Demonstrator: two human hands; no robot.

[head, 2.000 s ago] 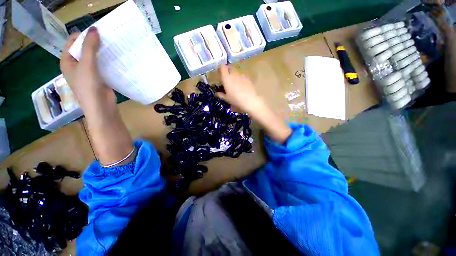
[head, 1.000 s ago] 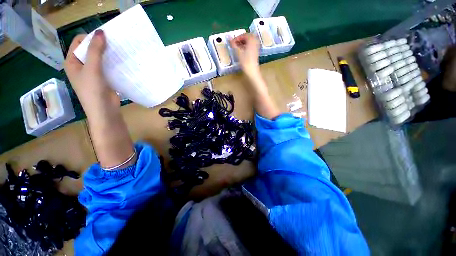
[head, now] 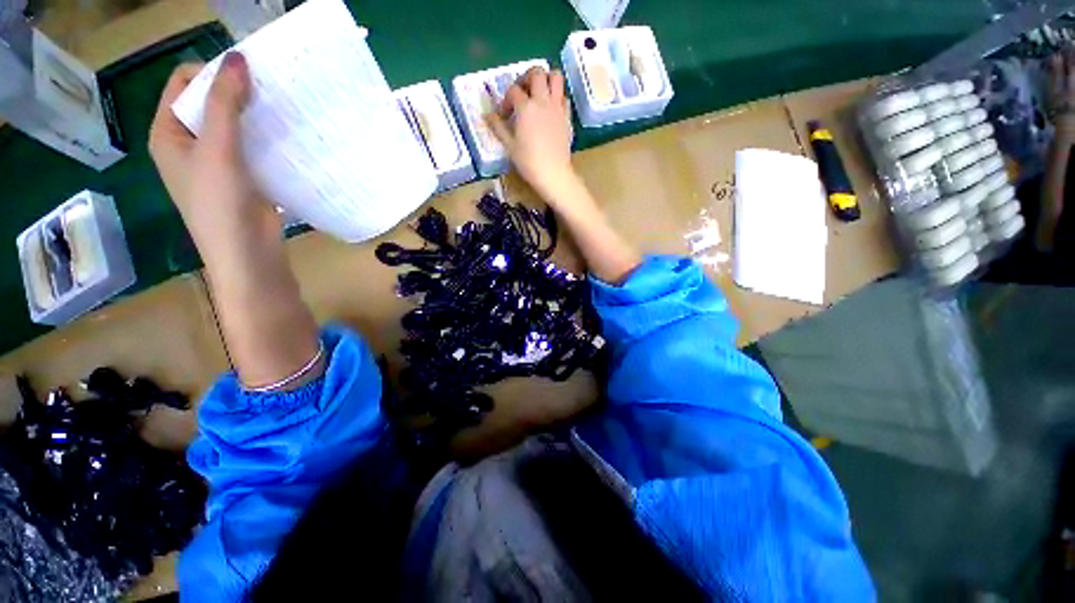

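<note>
My left hand [head: 212, 147] holds a stack of white sheets [head: 324, 124] up at the upper left, thumb on top. My right hand [head: 536, 124] is over the middle white tray [head: 487, 158], its fingers down in the tray; whether they grip anything is hidden. A second tray [head: 447, 165] stands to its left, partly behind the sheets, and a third tray [head: 619, 77] with a beige piece stands to its right. Another filled tray [head: 74, 259] stands at the far left. A heap of black cables [head: 501, 306] lies in front of me.
A second cable heap [head: 100, 471] lies lower left. White paper [head: 780, 224], a yellow-black knife [head: 833, 171] and a wrapped tray of white parts [head: 943, 183] are at the right. White boxes [head: 59, 94] stand upper left on the green belt [head: 731, 53]. Another person's arm [head: 1057, 165] shows far right.
The trays have shifted left along the belt. My right hand has moved from near the cable heap to the trays and now reaches into the middle one. My left hand still holds the sheets.
</note>
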